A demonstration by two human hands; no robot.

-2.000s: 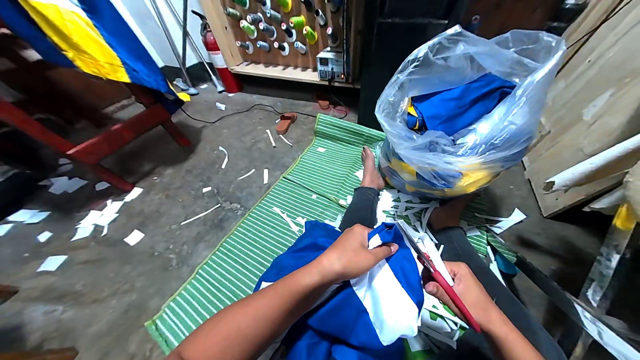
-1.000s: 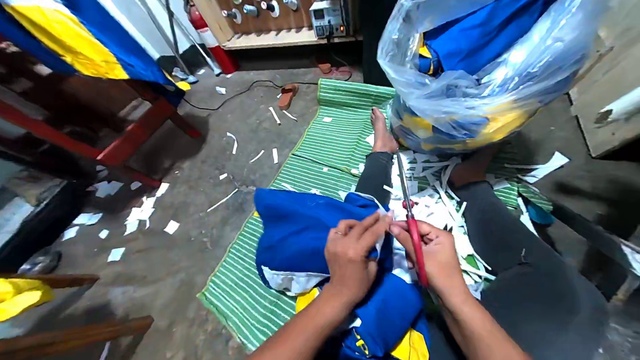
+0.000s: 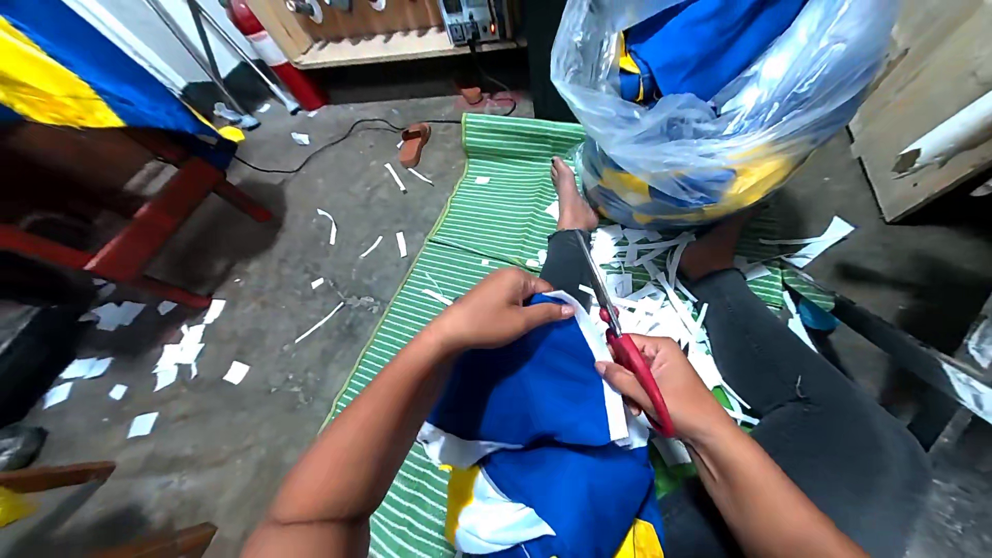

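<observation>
My left hand (image 3: pixel 508 310) pinches the top corner of a blue cloth piece (image 3: pixel 527 380), where a white strip (image 3: pixel 593 341) runs along its right edge. In my right hand (image 3: pixel 659 380) are red-handled scissors (image 3: pixel 639 372), their blades pointing up and away just right of the strip; the blades look closed. My right thumb lies against the white edge. The lower part of the cloth, with white and yellow parts, lies bunched over the mat and my lap.
A clear plastic bag (image 3: pixel 620 124) of blue and yellow cloth stands between my feet on a green striped mat (image 3: pixel 511 155). White scraps (image 3: pixel 666 287) lie around it. A red wooden frame (image 3: pixel 155 225) and a brown sandal (image 3: pixel 415 145) are at left.
The cloth has been turned and drawn up, so that its white-edged side now lies between my hands. My hands have moved apart. The scissors remain in my right hand.
</observation>
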